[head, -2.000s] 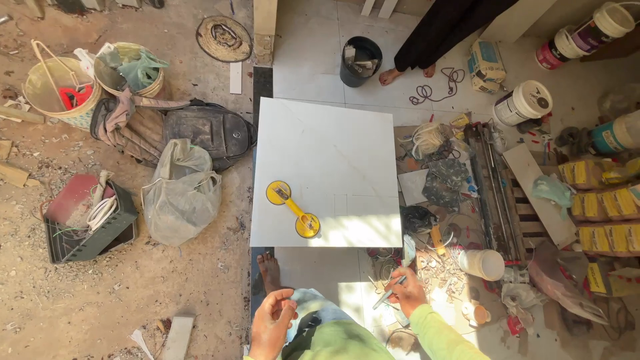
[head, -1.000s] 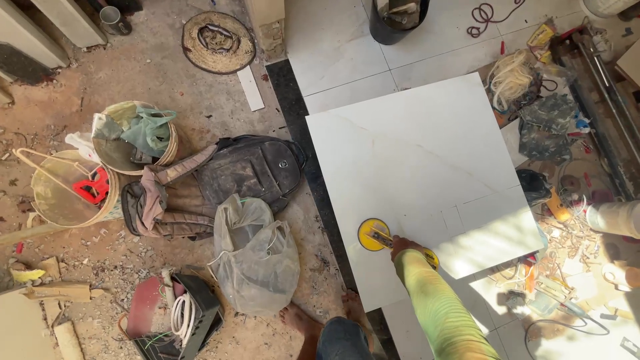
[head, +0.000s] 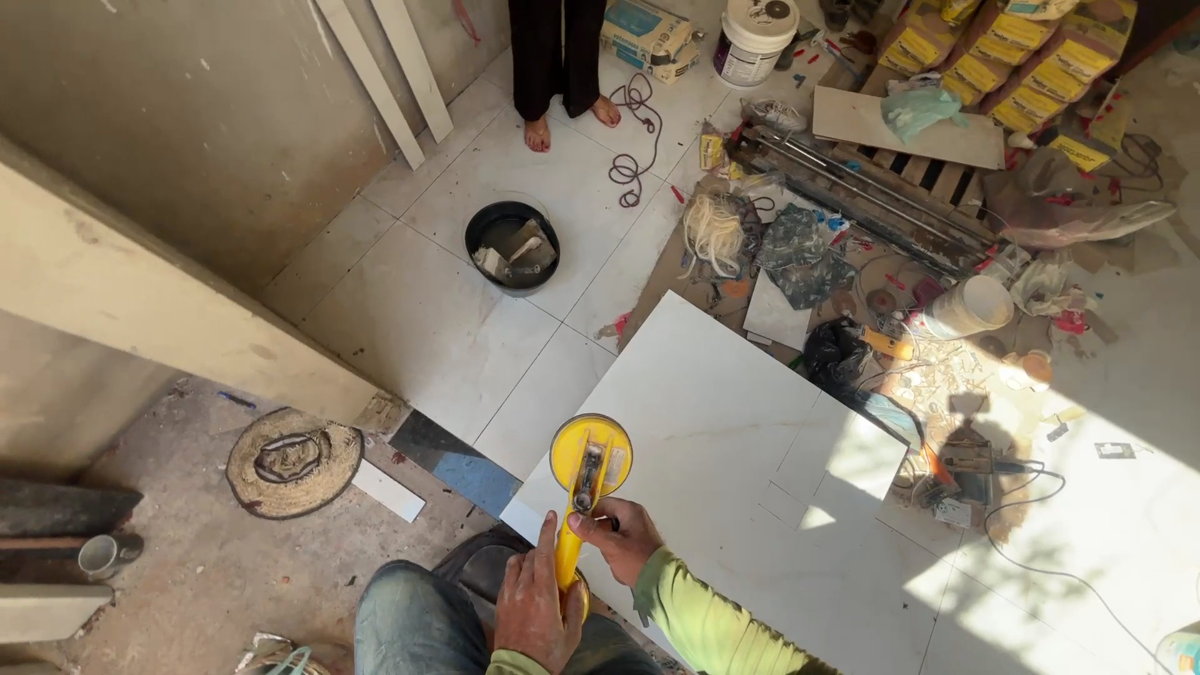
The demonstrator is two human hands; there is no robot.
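Note:
A yellow double-cup suction lifter [head: 568,553] is between my hands, its far cup over the corner area of a large white marble-look tile [head: 694,394]. My left hand [head: 536,600] lies along the left of its handle, index finger extended. From the right, my right hand [head: 619,539] has its thumb and fingers at the handle near the far cup's lever. The near cup is mostly hidden behind my left hand. Thin lines are marked on the tile. Whether the far cup touches the tile cannot be told.
A person in dark trousers [head: 555,56] stands barefoot beyond a black bucket [head: 512,248]. Rope [head: 714,232], plastic bags and tools clutter the right side. An angle grinder [head: 970,469] with a cable lies at right. A straw hat [head: 294,462] rests at left.
A second ago only one hand was at the lifter on the tile; now both hands are at it. The view has shifted strongly.

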